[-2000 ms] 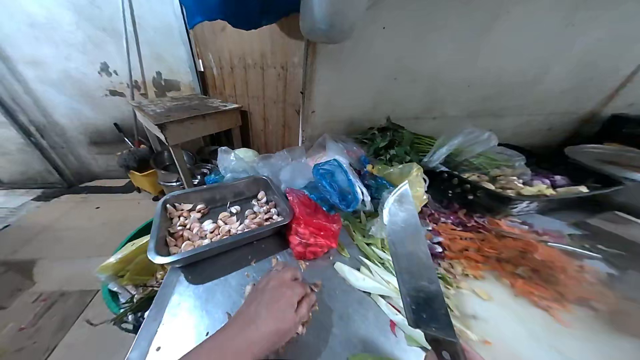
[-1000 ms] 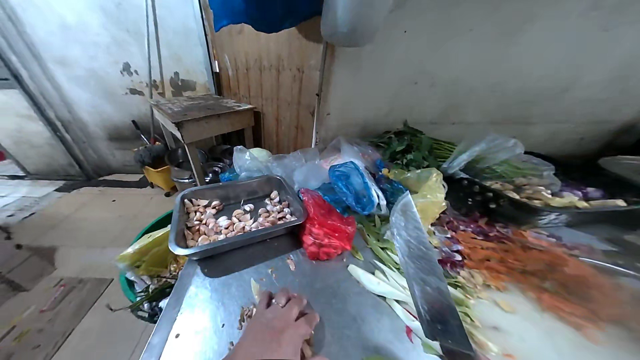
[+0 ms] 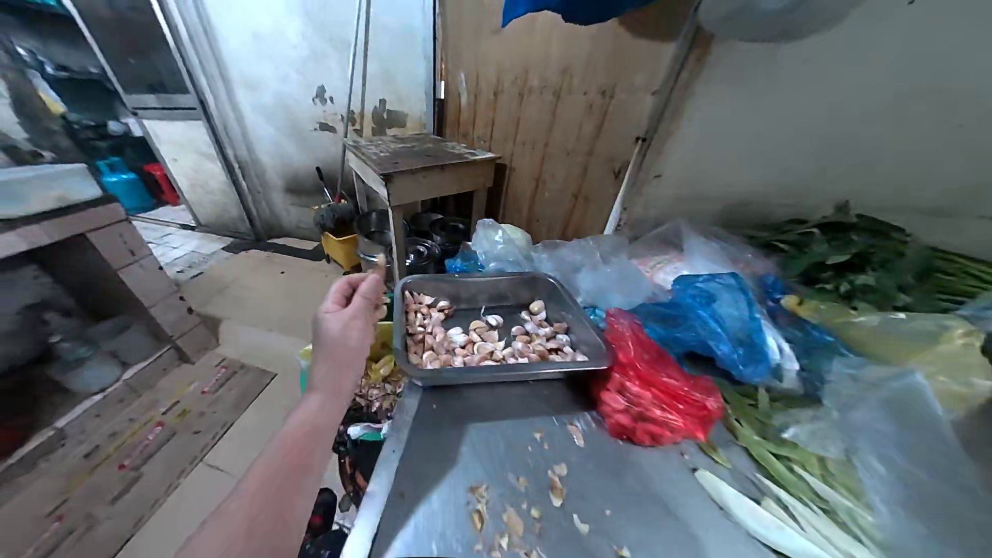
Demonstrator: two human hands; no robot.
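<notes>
My left hand is raised beside the left end of a metal tray, above a waste bin. Its fingers are curled, with a small bit of garlic skin seemingly at the fingertips. Garlic cloves lie spread in the tray, which rests on the steel table. Papery garlic skins are scattered on the near part of the table. To the right of the tray sits a red plastic bag. My right hand is outside the frame.
The waste bin with peelings stands on the floor left of the table. Blue plastic bags, a yellowish bag, leafy greens and pale stalks lie to the right. A wooden stool is behind.
A hand low over the garlic skins on the table earlier is no longer there; my left hand is now up beside the tray, over the bin. The view has swung left.
</notes>
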